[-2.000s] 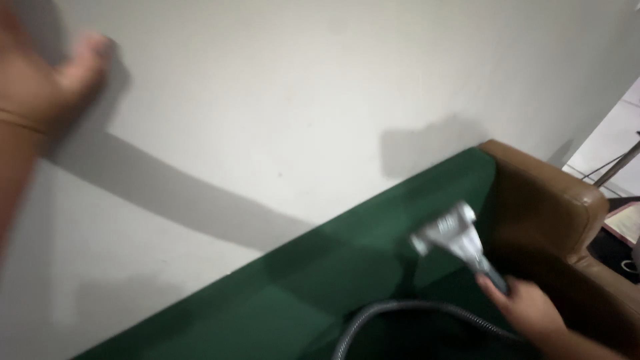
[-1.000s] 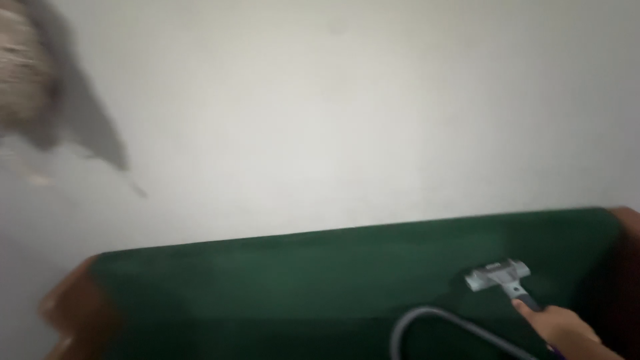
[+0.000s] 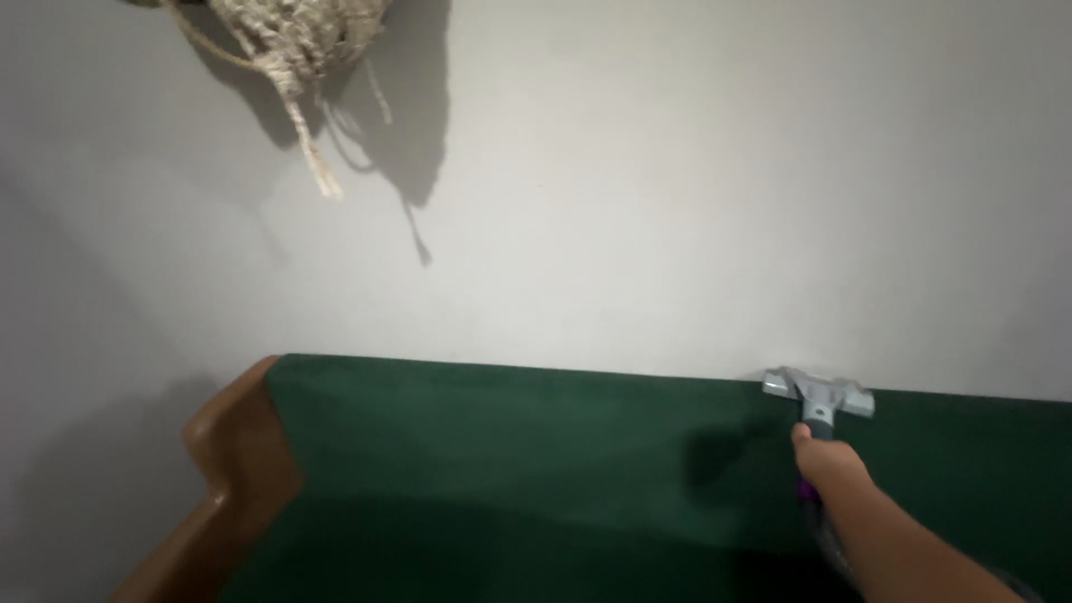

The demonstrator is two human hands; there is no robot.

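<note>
At the right, my right hand [image 3: 825, 461] is closed around the dark handle of a grey upholstery nozzle [image 3: 818, 395]. The nozzle's wide head lies at the top edge of the green sofa backrest [image 3: 502, 435], close to the wall. A hose [image 3: 829, 540] runs down from the handle, partly hidden behind my forearm. My left hand is out of the picture.
A brown armrest [image 3: 247, 452], seemingly leather, bounds the sofa at the left. Behind the backrest rises a pale wall [image 3: 636, 184]. A knotted macrame hanging [image 3: 293, 42] with loose cord ends hangs at the upper left.
My right hand has brought the nozzle up from the face of the backrest to its top edge. My left hand, seen two seconds ago near the wall, has left the view. The view has swung left.
</note>
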